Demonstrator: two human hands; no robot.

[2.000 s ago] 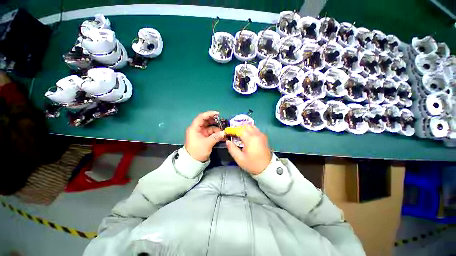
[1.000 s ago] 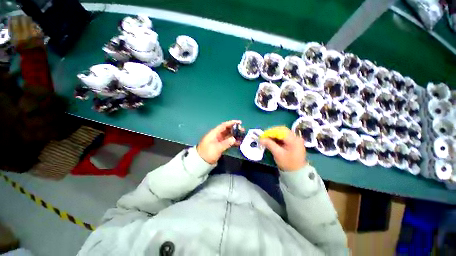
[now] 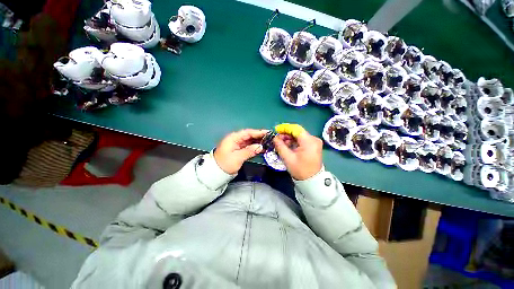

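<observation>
A white camera housing [image 3: 275,160] sits at the bench's near edge, partly hidden under my hands. My left hand [image 3: 237,149] pinches a small dark circuit board [image 3: 269,141] just above the housing. My right hand [image 3: 301,151] holds the yellow-handled tool [image 3: 289,130] in its fist, and its fingertips meet the dark board beside my left fingers. The tool's tip is hidden. The fine wires between board and housing are too small to tell.
Rows of set-out units [image 3: 372,107] stand on the green bench [image 3: 225,73] to the right, with plain white covers [image 3: 490,130] at their far end. Piled waiting units [image 3: 127,59] and one separate unit [image 3: 187,24] lie left. Below the bench are a red stool [image 3: 107,161] and a carton [image 3: 369,217].
A second ago my hands were apart with the housing's hole showing between them. They have now come together over the housing at the dark board. The camera view has also shifted.
</observation>
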